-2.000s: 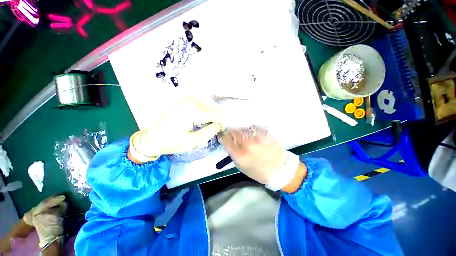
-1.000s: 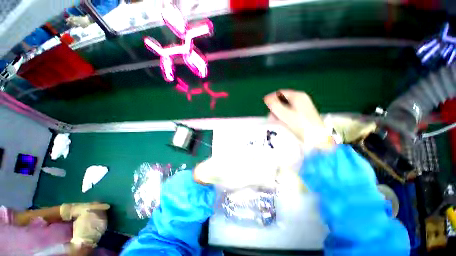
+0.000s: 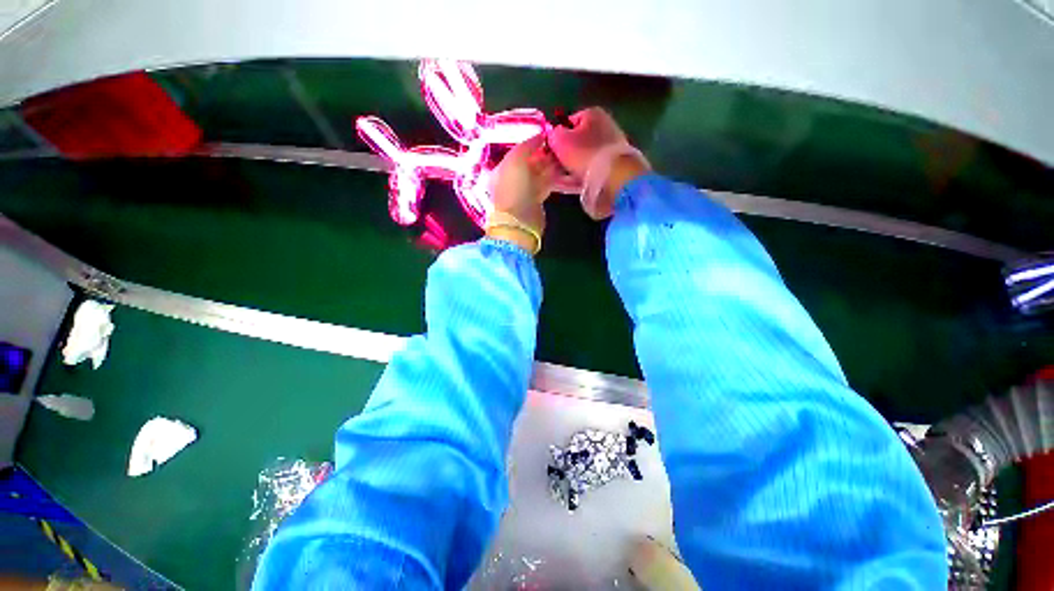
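A pink-lit branched item (image 3: 445, 156) glows over the green conveyor, shaped like a balloon animal. My left hand (image 3: 522, 182) is at its right side, with the fingers against or just in front of it. My right hand (image 3: 587, 148) is beside my left hand, touching or nearly touching it. A small dark part (image 3: 563, 119) shows at the fingertips of my right hand. The fingers of my left hand overlap the glow, so what they hold cannot be told. Wired small parts (image 3: 592, 459) lie on the white sheet (image 3: 537, 433) between my sleeves.
A clear plastic bag (image 3: 281, 491) lies on the green bench left of my left sleeve. White crumpled pieces (image 3: 160, 444) lie further left. A metal rail (image 3: 289, 333) divides bench and conveyor. A silver hose (image 3: 982, 433) is at the right. A red item (image 3: 113, 116) is at the far left.
Both hands have left the white sheet and reached forward over the conveyor to the pink-lit item. My right hand went first with the dark part, then my left hand joined it. The view has tilted forward.
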